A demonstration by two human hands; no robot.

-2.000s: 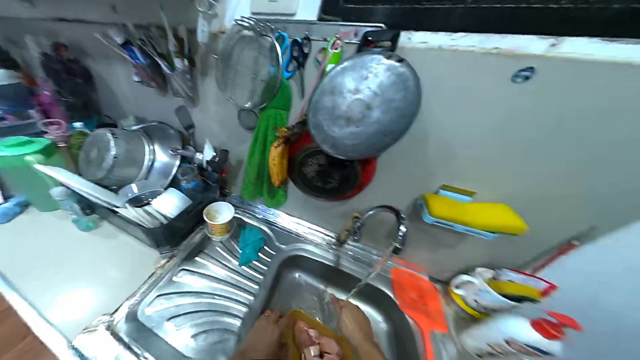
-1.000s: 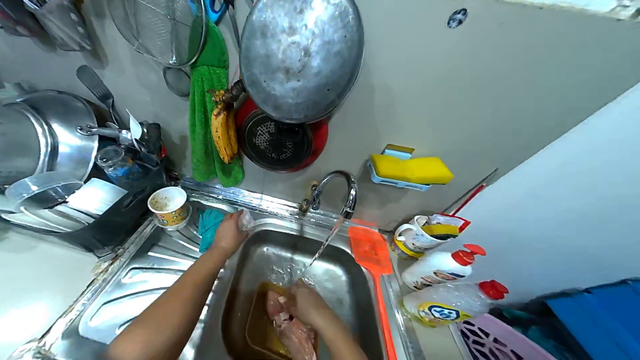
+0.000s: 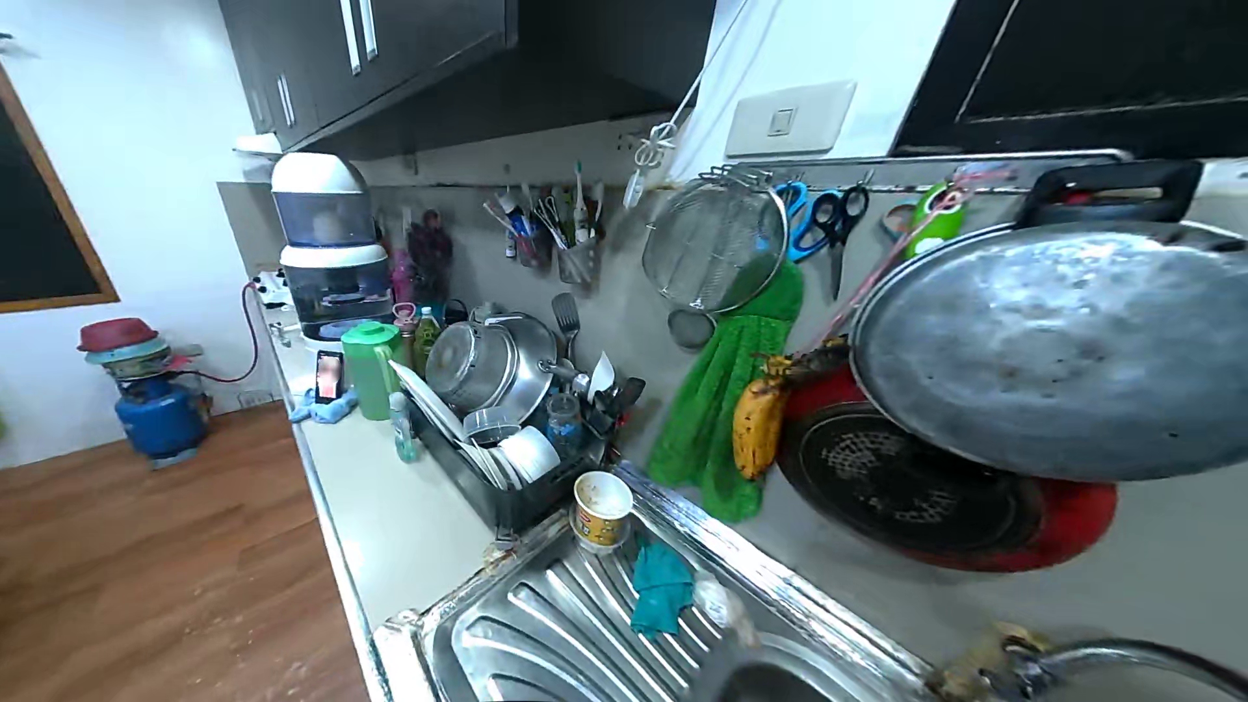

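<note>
Neither of my hands can be made out in the head view. The steel sink's ribbed drainboard [image 3: 546, 624] is at the bottom centre, with a corner of the basin [image 3: 770, 678] at the lower edge. On the drainboard lie a teal cloth [image 3: 662, 588] and, touching its right side, a blurred whitish crumpled thing [image 3: 717, 600], perhaps plastic. A paper cup [image 3: 602, 509] stands behind the cloth, beside the dish rack. Part of the faucet [image 3: 1102, 651] shows at the lower right. The rest of the basin is outside the frame.
A black dish rack [image 3: 507, 502] holds pots and plates left of the sink. Beyond it stand a green pitcher [image 3: 372, 370] and a water dispenser [image 3: 336, 244]. A strainer [image 3: 717, 244], green towel [image 3: 731, 390], bananas [image 3: 759, 426] and pans [image 3: 1053, 341] hang on the wall.
The view has swung far left and up. My hands and the raw meat, seen at the basin one second ago, are out of the frame.
</note>
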